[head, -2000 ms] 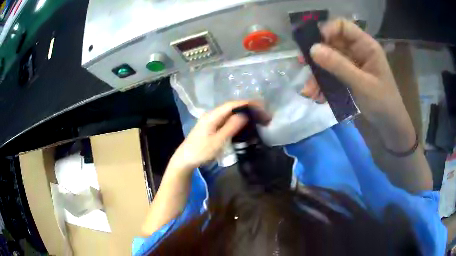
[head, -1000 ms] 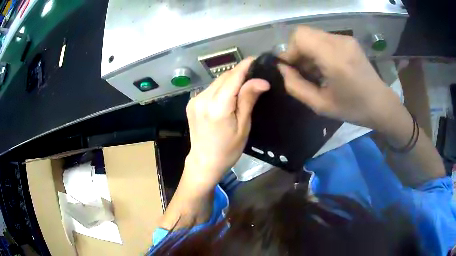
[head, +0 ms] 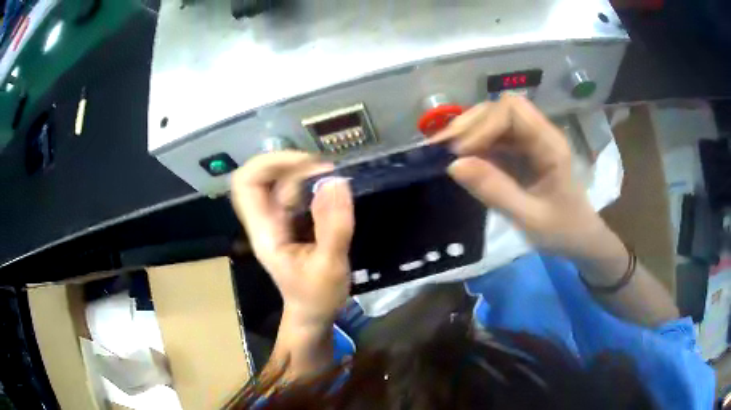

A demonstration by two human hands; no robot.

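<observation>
A flat black housing shell (head: 413,228) is held in front of the machine, with a row of small pale openings along its edge nearest me. A narrow dark strip (head: 389,170) lies along the shell's far edge. My left hand (head: 300,220) grips the left end of the strip and shell, thumb on top. My right hand (head: 521,164) pinches the right end of the strip between thumb and fingers. Both hands are bare. Motion blur hides whether the strip is seated in the shell.
The silver-white bench press (head: 385,60) stands just beyond, with a red stop button (head: 439,118) and a green button (head: 583,85). An open carton (head: 192,320) is at lower left, another carton (head: 645,184) at right. A whitish bag (head: 513,240) lies under the shell.
The strip, in my right hand two seconds ago, now spans both hands along the shell's far edge. The shell has turned level, and my hands have moved apart to its two ends.
</observation>
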